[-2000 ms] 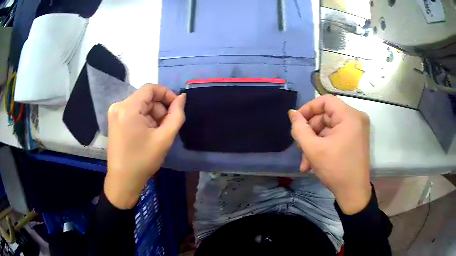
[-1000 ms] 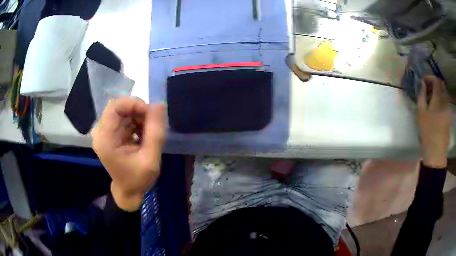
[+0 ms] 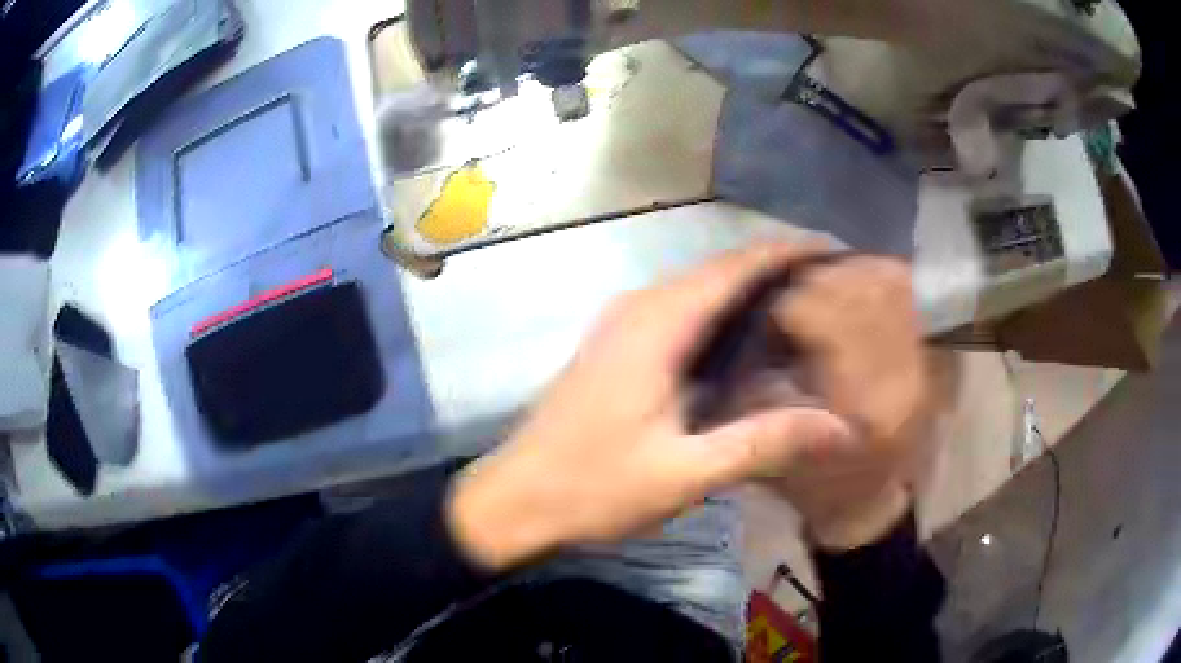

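My left hand (image 3: 615, 408) and my right hand (image 3: 861, 376) are together over the table's front edge, both blurred. A dark piece (image 3: 728, 347) shows between the thumb and fingers of my left hand; its shape is mostly hidden. My right hand overlaps it, and its grip is unclear. The blue sewing template (image 3: 412, 376) lies at the left. A black fabric panel (image 3: 288, 365) lies flat on it, below the red strip (image 3: 263, 302).
The sewing machine's metal bed (image 3: 583, 168) with its yellow patch (image 3: 457, 205) is beyond my hands. Blue-handled snips (image 3: 848, 119) lie on grey cloth (image 3: 809, 175) at right. A loose black panel (image 3: 67, 421) with a grey piece (image 3: 104, 402) lies far left.
The view has turned right, so the template appears farther left. My right hand has come back from the right side and met my left hand, with a dark piece now between them.
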